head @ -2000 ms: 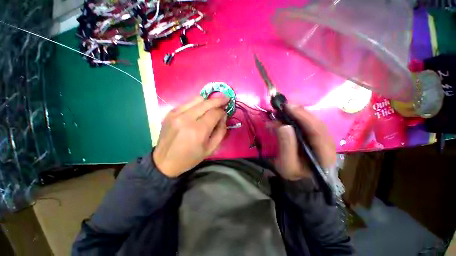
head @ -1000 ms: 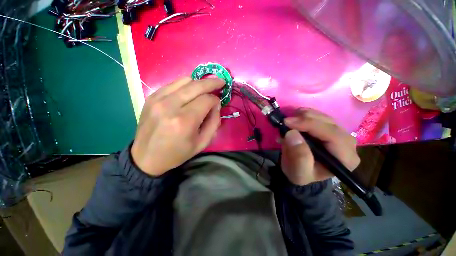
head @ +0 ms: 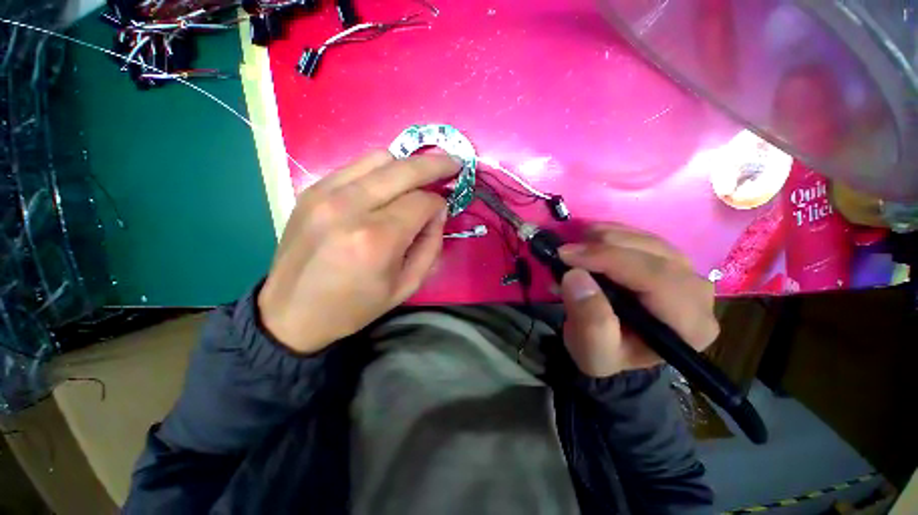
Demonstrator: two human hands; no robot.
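Note:
My left hand [head: 354, 251] is bare and pinches the ring circuit board [head: 439, 139] at its lower inner side, over the pink sheet. Thin dark and white wires run from the board's right side to small black plugs [head: 558, 207]. My right hand [head: 640, 299] is bare and holds the black soldering iron [head: 644, 320] like a pen. The iron's metal tip is at the board's right edge, by the wires; whether it touches is too small to tell. A small white plug [head: 477, 231] lies below the board.
Connector leads [head: 161, 45] lie heaped at the upper left, one separate lead [head: 310, 62] nearer. A pale solder wire [head: 201, 99] crosses the green bench [head: 181, 201]. Clear plastic trays [head: 35, 201] stand at far left. The clear extractor hood [head: 775, 80] hangs at upper right.
The iron has come down from above the sheet to the board's right edge. Since the last frame its tip has moved slightly left, and the board has tilted in my left hand.

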